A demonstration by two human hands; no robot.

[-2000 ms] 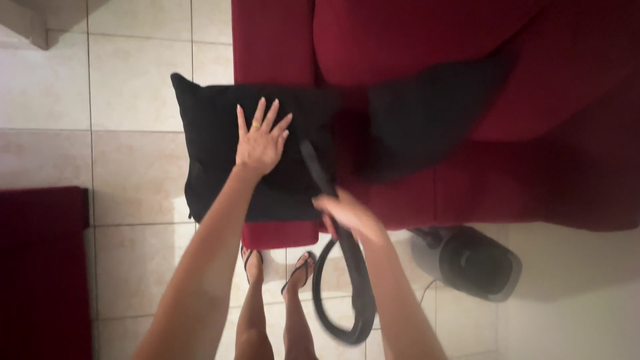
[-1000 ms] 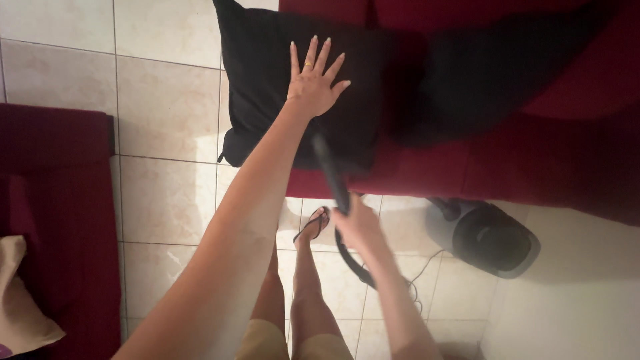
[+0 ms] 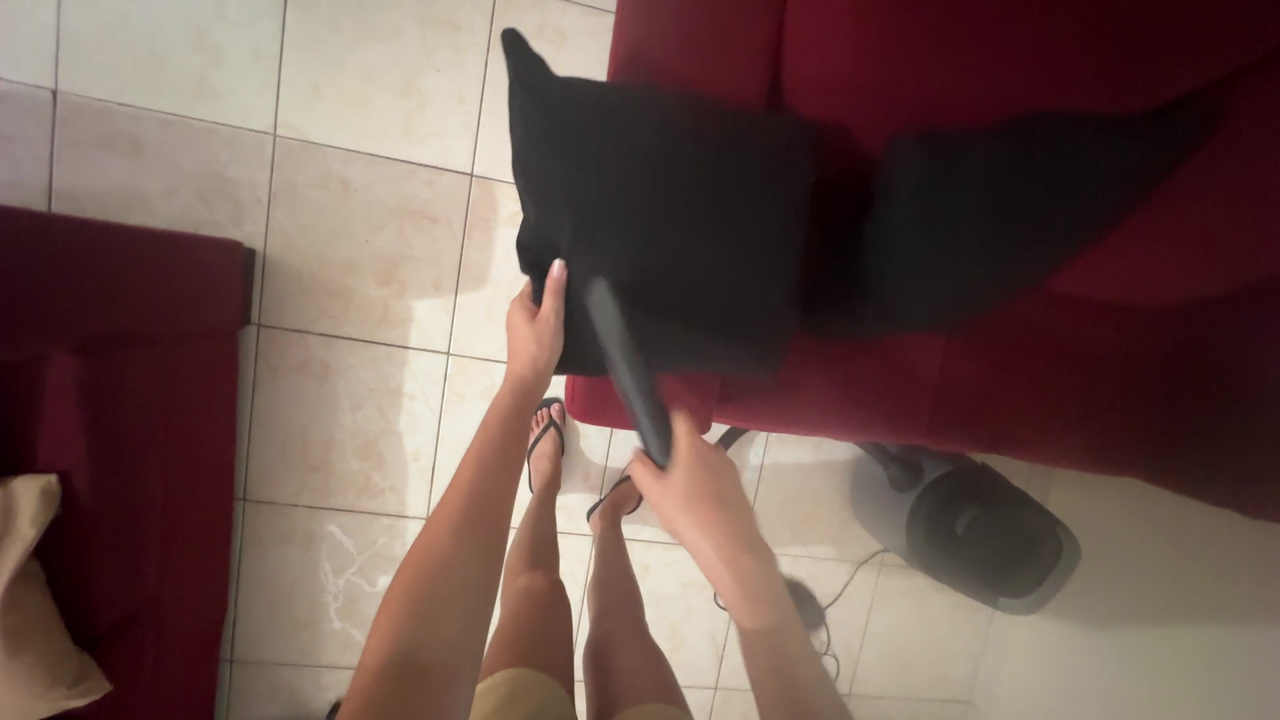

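A black cushion (image 3: pixel 680 220) lies over the end of a red fabric sofa (image 3: pixel 850 390), its left part sticking out past the edge. My left hand (image 3: pixel 537 325) grips the cushion's lower left edge, thumb on top and fingers underneath. In my right hand (image 3: pixel 690 480) is a dark vacuum cleaner wand (image 3: pixel 630 370), blurred, its tip at the lower part of the cushion. A second black cushion (image 3: pixel 990 220) lies to the right on the sofa. The vacuum cleaner body (image 3: pixel 975 530) stands on the floor below the sofa's edge.
Another red sofa (image 3: pixel 150 400) is at the left, with a beige cushion (image 3: pixel 45 610) on it. A thin cord (image 3: pixel 855 580) lies on the tiled floor (image 3: pixel 360 240) near the vacuum cleaner. My feet, in flip-flops, stand by the sofa end.
My left hand was spread flat on top of the cushion and now grips its lower left edge. The wand is still in my right hand. The view has shifted.
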